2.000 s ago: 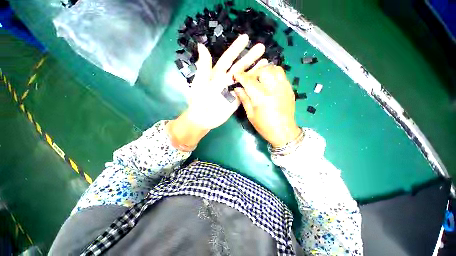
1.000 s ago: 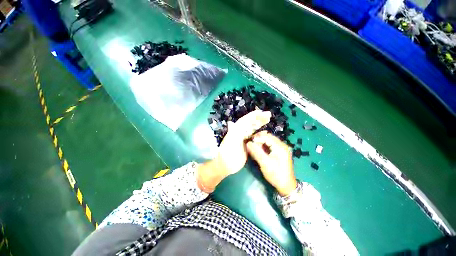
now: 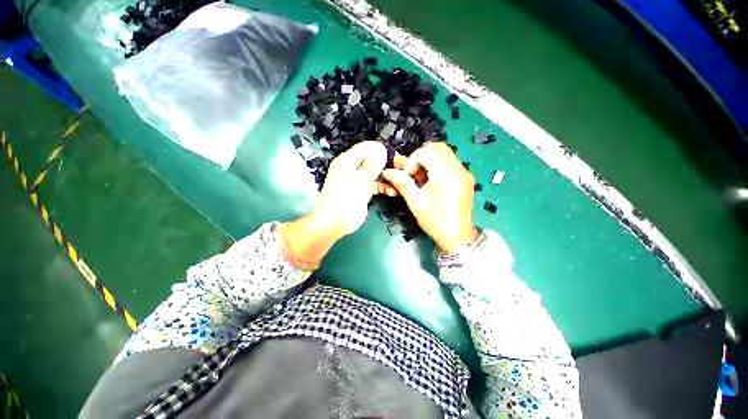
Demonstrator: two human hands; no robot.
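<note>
A loose heap of small flat black pads (image 3: 361, 106) lies on the green surface; a few show a grey or shiny face. My left hand (image 3: 351, 190) and my right hand (image 3: 439, 192) meet at the heap's near edge with fingers bent and fingertips together. A small dark pad (image 3: 390, 160) seems pinched between the fingertips of both hands, mostly hidden by the fingers. More pads (image 3: 402, 223) lie below my hands. A pale piece (image 3: 498, 177) and a few loose pads (image 3: 483, 138) lie right of the heap.
A milky plastic bag (image 3: 205, 82) lies left of the heap, with a second dark heap (image 3: 156, 23) behind it. A worn white rail (image 3: 566, 159) runs along the far edge. A dark sheet (image 3: 656, 372) and a blue loop (image 3: 728, 379) are at the lower right.
My left hand, spread with a pad at its palm two seconds ago, has its fingers bent in against my right fingertips. The camera view has swung up and back.
</note>
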